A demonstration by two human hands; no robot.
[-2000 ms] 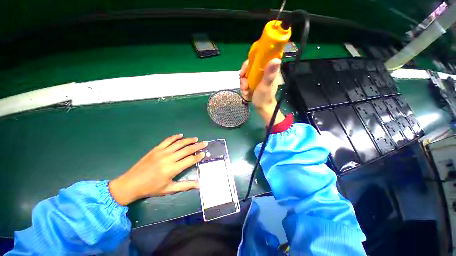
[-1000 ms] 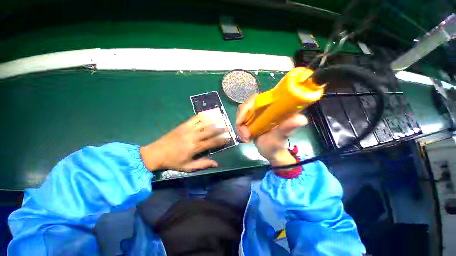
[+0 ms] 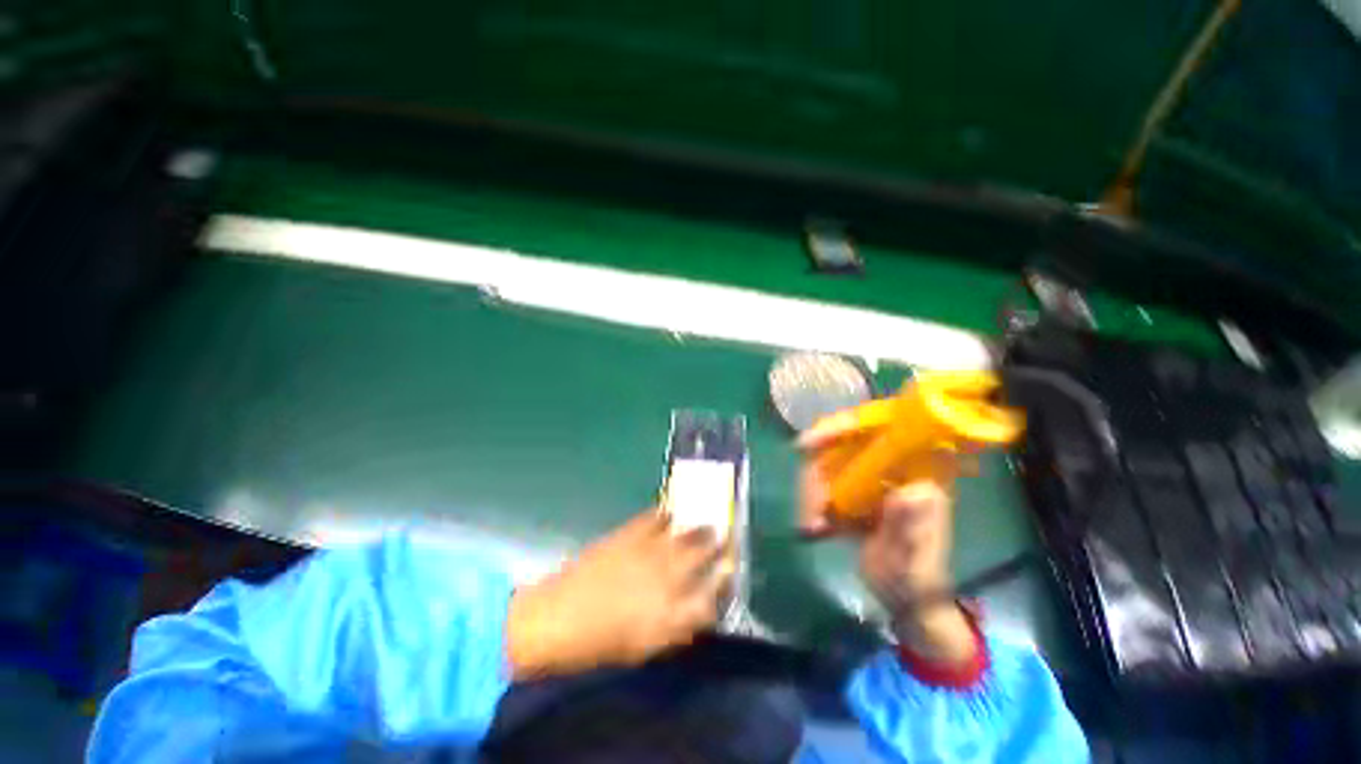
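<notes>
The phone body [image 3: 702, 493] lies near the bench's front edge, its dark end pointing away from me and its white middle showing. My left hand [image 3: 634, 594] lies over its lower part; whether the fingers grip it is blurred. My right hand [image 3: 884, 523] is closed around the yellow-orange electric screwdriver [image 3: 918, 436], held above the bench to the right of the phone body. The screwdriver's tip cannot be made out. The round screw dish [image 3: 818, 388] sits beyond the phone body, partly behind the screwdriver.
A black compartment tray [image 3: 1194, 508] lies at the right. A white strip [image 3: 627, 302] edges the green bench [image 3: 373, 403]. Beyond it, a phone [image 3: 833, 248] lies on the green conveyor [image 3: 672, 239]. Dark stacked shapes stand at far left.
The view has swung left, so bench things appear further right. The phone body is now more upright in view. My left hand still covers its lower part; the right hand still holds the screwdriver.
</notes>
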